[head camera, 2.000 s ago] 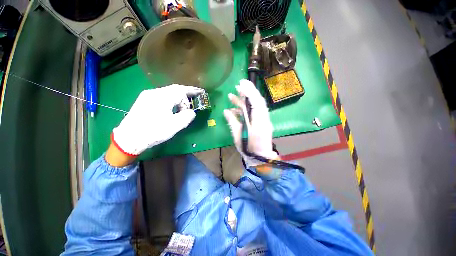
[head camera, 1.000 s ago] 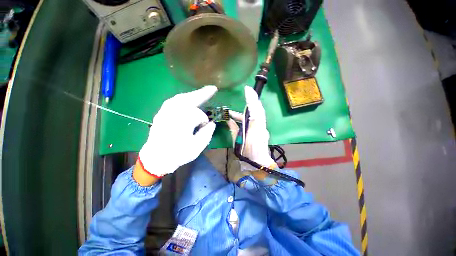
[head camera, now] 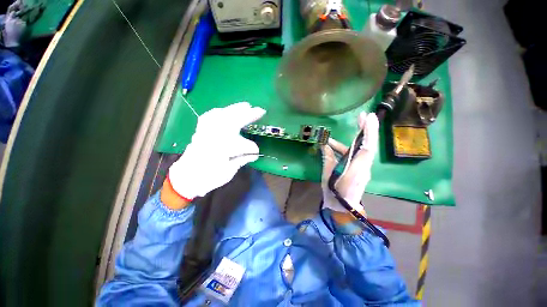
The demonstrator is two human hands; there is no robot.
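A thin green circuit board (head camera: 288, 134) with small parts along it is held between my two gloved hands above the mat's front edge. My left hand (head camera: 219, 150) is at the board's left end, with solder wire (head camera: 264, 156) sticking out between its fingers; the wire also runs off to the upper left. My right hand (head camera: 352, 165) touches the board's right end with its fingers and holds the soldering iron (head camera: 388, 103), tip pointing up and right. The iron's cable runs down past my wrist.
Fume hood (head camera: 333, 72) at top centre; black fan (head camera: 424, 45), iron stand (head camera: 424, 102) and yellow sponge (head camera: 411, 141) at right. Blue stick (head camera: 197, 54) and dark tool (head camera: 246, 49) at upper left, beside the conveyor (head camera: 102, 120). Another person's sleeve (head camera: 15, 81) shows at far left.
The view has shifted left, so the bench things appear farther right. The board, earlier mostly hidden by my left hand, now shows lengthwise. My right hand has come to its right end.
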